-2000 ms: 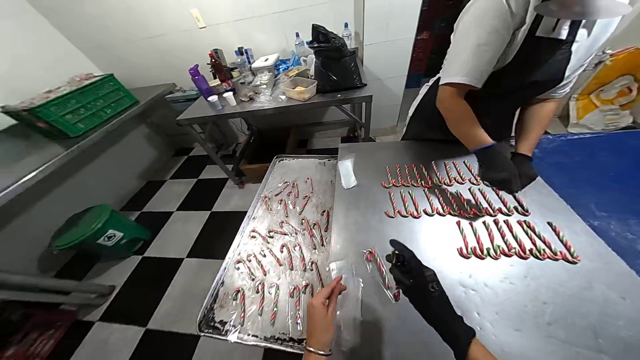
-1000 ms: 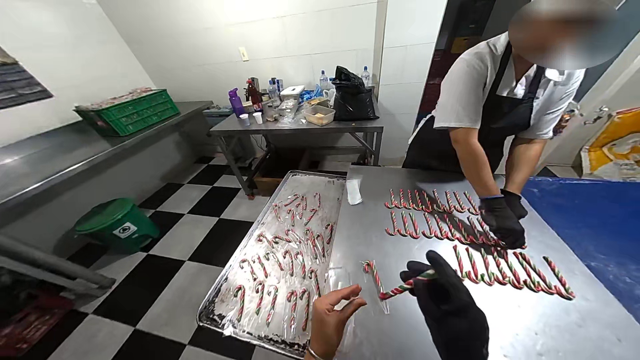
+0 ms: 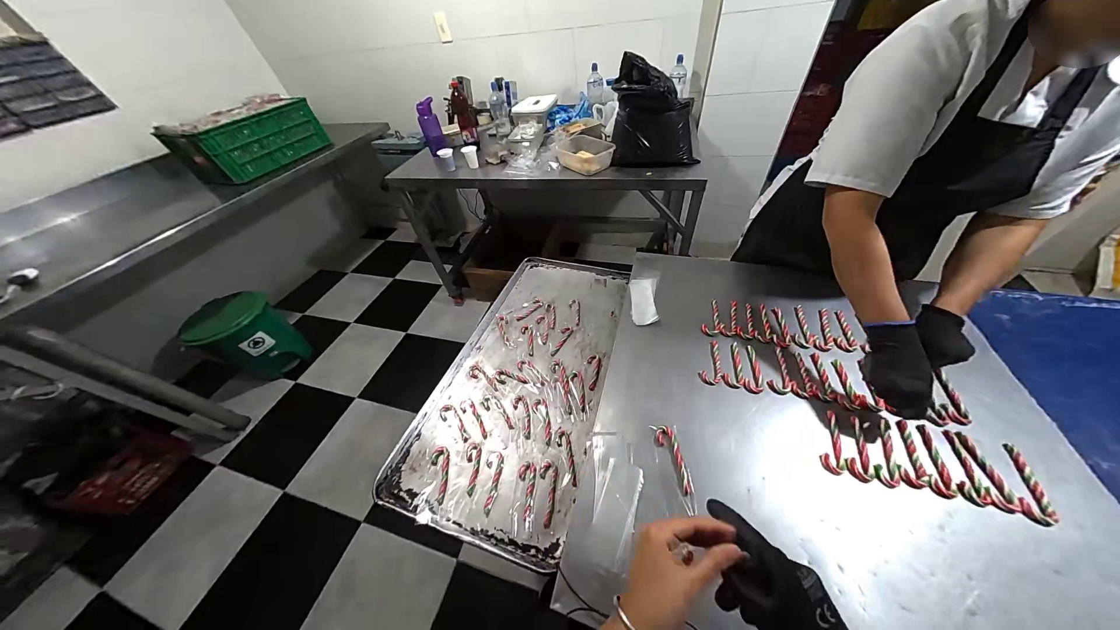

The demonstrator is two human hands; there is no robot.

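Note:
My bare left hand [image 3: 678,564] and my right hand [image 3: 770,573] in a black glove meet at the near edge of the steel table [image 3: 691,385]. The left fingers pinch something small, partly hidden, that looks like the end of a clear wrapper. Just beyond the fingers lies a red, green and white candy cane [image 3: 674,459] in clear film, hook away from me. What the right hand holds is hidden. Clear plastic bags [image 3: 617,499] lie left of it. Rows of unwrapped candy canes [image 3: 936,459] are on the table at right.
A metal tray [image 3: 411,437] of wrapped candy canes adjoins the table's left side. Across the table, a co-worker's black-gloved hands [image 3: 901,367] are over the rows. A white paper [image 3: 643,302] lies near the far edge. A green bin [image 3: 245,337] stands on the floor.
A second ago my hands were apart, with a candy cane in my gloved right hand; now they are together. The wrapped cane lies straight beyond them. The co-worker's hands remain over the rows.

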